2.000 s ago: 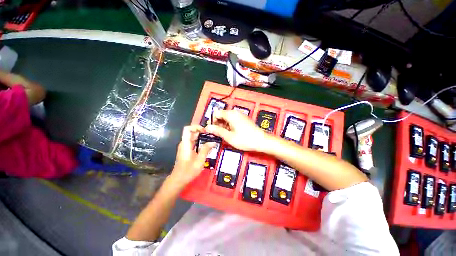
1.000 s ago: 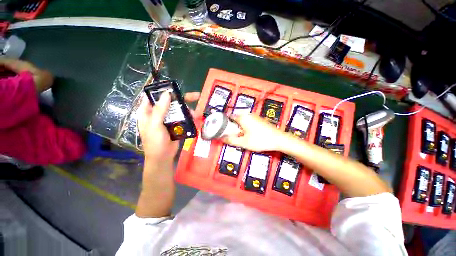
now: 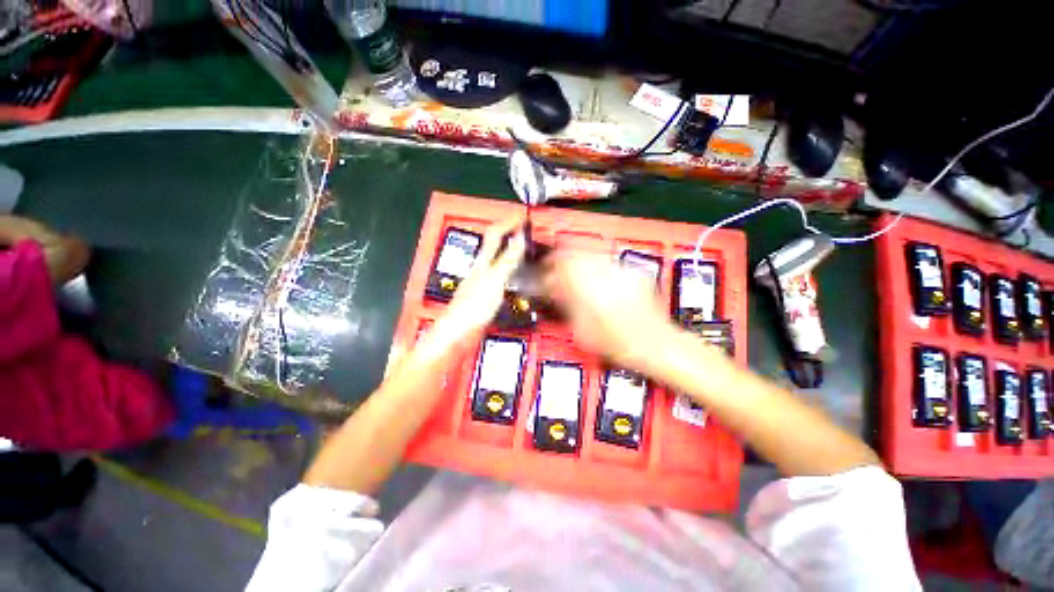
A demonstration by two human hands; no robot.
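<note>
A red tray (image 3: 578, 480) holds black handheld devices with white labels, one in the lower row (image 3: 499, 379). Both my hands are bare and meet over its upper row. My left hand (image 3: 491, 275) is at a dark handheld device (image 3: 526, 306), its fingers around the left side. My right hand (image 3: 592, 303) is blurred at the device's right side; its fingertips are unclear. A thin black cable (image 3: 528, 214) runs down to the hands; its plug is hidden. A white cable (image 3: 740, 211) reaches the device (image 3: 696, 289) in the upper right pocket.
White barcode scanners lie behind the tray (image 3: 572, 185) and to its right (image 3: 798, 301). A second red tray (image 3: 896, 347) with devices is at far right. A ledge holds mice (image 3: 543, 104) and a bottle (image 3: 376, 52). Taped wires (image 3: 283, 278) and a person's pink sleeve (image 3: 69, 359) are left.
My right hand has let go of the scanner, which now lies behind the tray. My left hand has moved right from beside the tray to over its upper row. The view has shifted.
</note>
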